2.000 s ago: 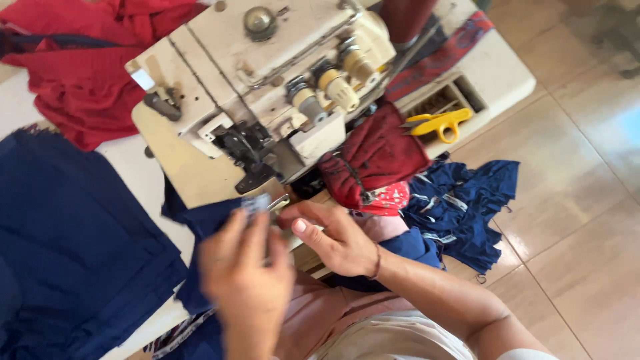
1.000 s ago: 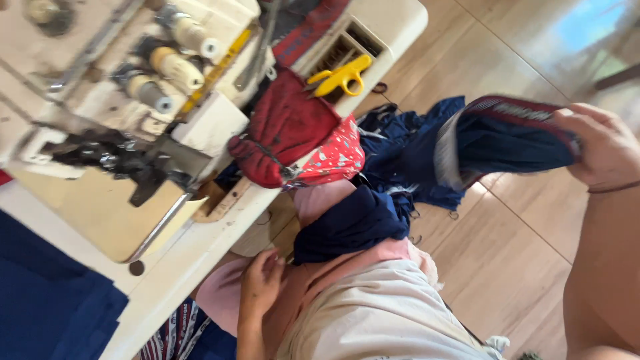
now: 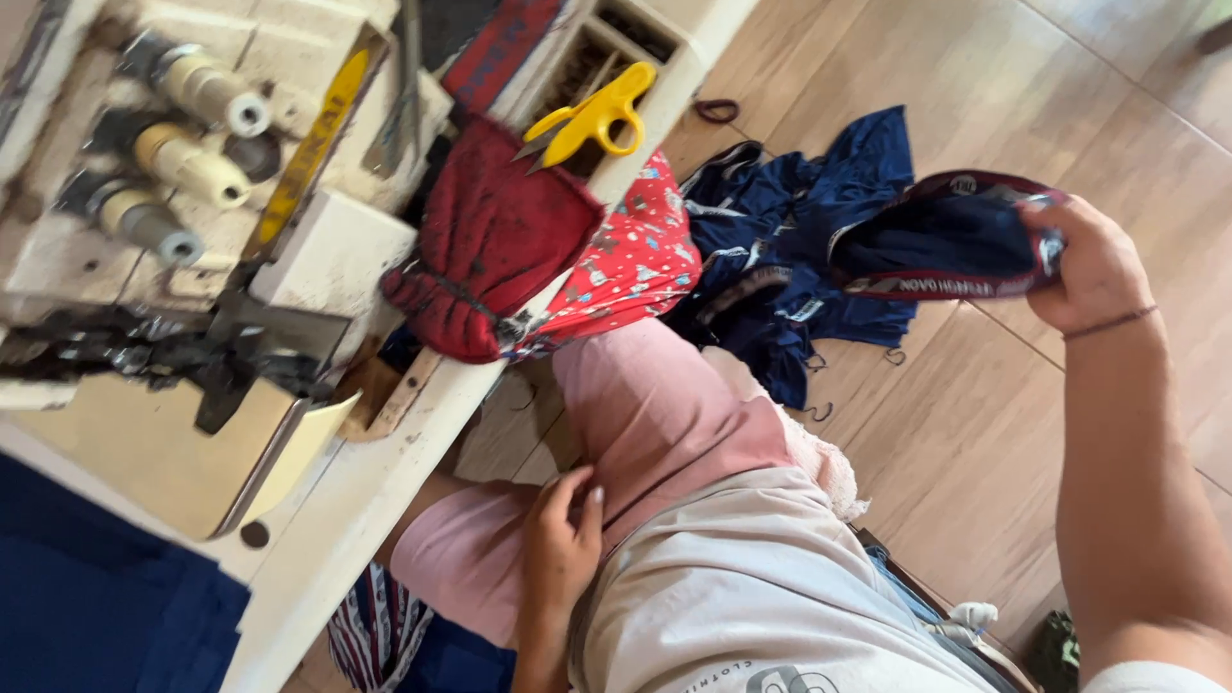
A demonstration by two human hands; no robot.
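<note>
Held out at arm's length on the right, my right hand [image 3: 1097, 260] grips the edge of a navy garment [image 3: 948, 236] with a patterned elastic waistband, its opening spread. Below and left of it lies a heap of navy garments [image 3: 789, 250] on the floor side of the table. My left hand [image 3: 568, 534] rests on my lap against the pink shorts [image 3: 664, 395], fingers slightly curled, with nothing seen in it. The sewing machine [image 3: 173, 164] stands at the upper left, with a dark red cloth [image 3: 500, 212] beside it. Navy fabric [image 3: 106, 587] lies flat at the lower left.
Yellow thread snips [image 3: 602, 115] lie on the edge of a compartment tray [image 3: 664, 43] at the white table's [image 3: 356, 520] corner. A red printed cloth [image 3: 635, 250] hangs over the table edge. Striped bands [image 3: 371, 626] show under the table. Tiled floor [image 3: 962, 433] extends at right.
Two seconds ago both hands were together near the machine's needle area. My right hand has since moved out to the right with the navy garment; my left hand has dropped to my lap. The view has shifted rightward.
</note>
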